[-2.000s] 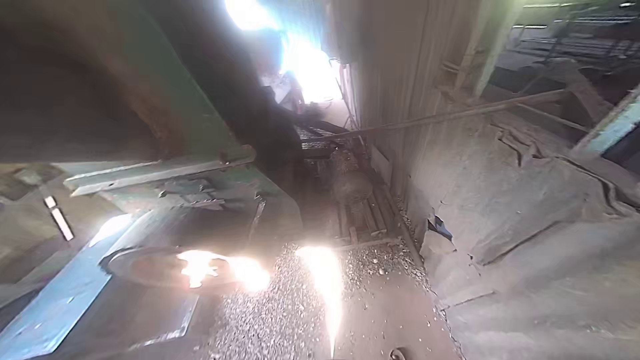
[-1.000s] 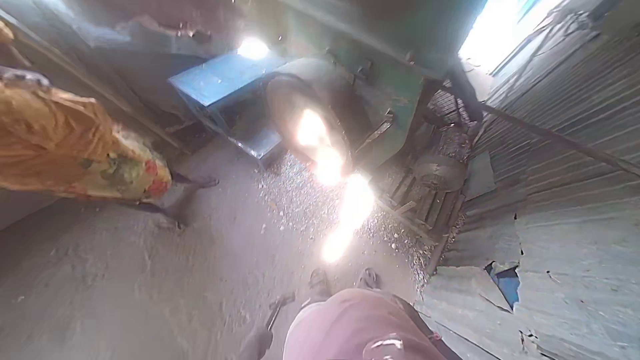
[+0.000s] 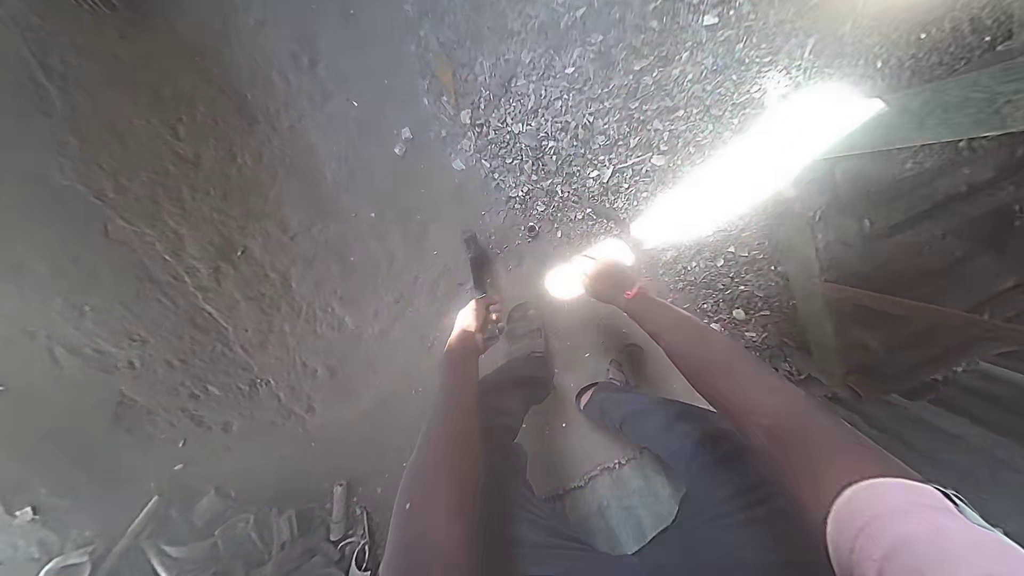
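My left hand (image 3: 478, 318) is closed around a dark, elongated tool (image 3: 480, 262), whose far end points away from me over the floor. To its right, my right hand (image 3: 610, 280) reaches down and forward, with a red band at the wrist. Strong glare covers its fingers, so whether it holds anything cannot be told. A small round dark piece (image 3: 532, 230) lies on the floor between and beyond the hands. Metal chips or scrap (image 3: 560, 120) are strewn ahead of both hands.
A green metal beam (image 3: 944, 112) and dark framework stand at the right. Blinding light falls across the chips. Pale scrap (image 3: 240, 544) lies at the lower left. My feet and a torn pale sheet (image 3: 624, 504) are below my hands.
The view has swung down to the floor. Both my forearms now reach forward in sight. The green machine with its wheel and the other person in patterned clothing are out of view.
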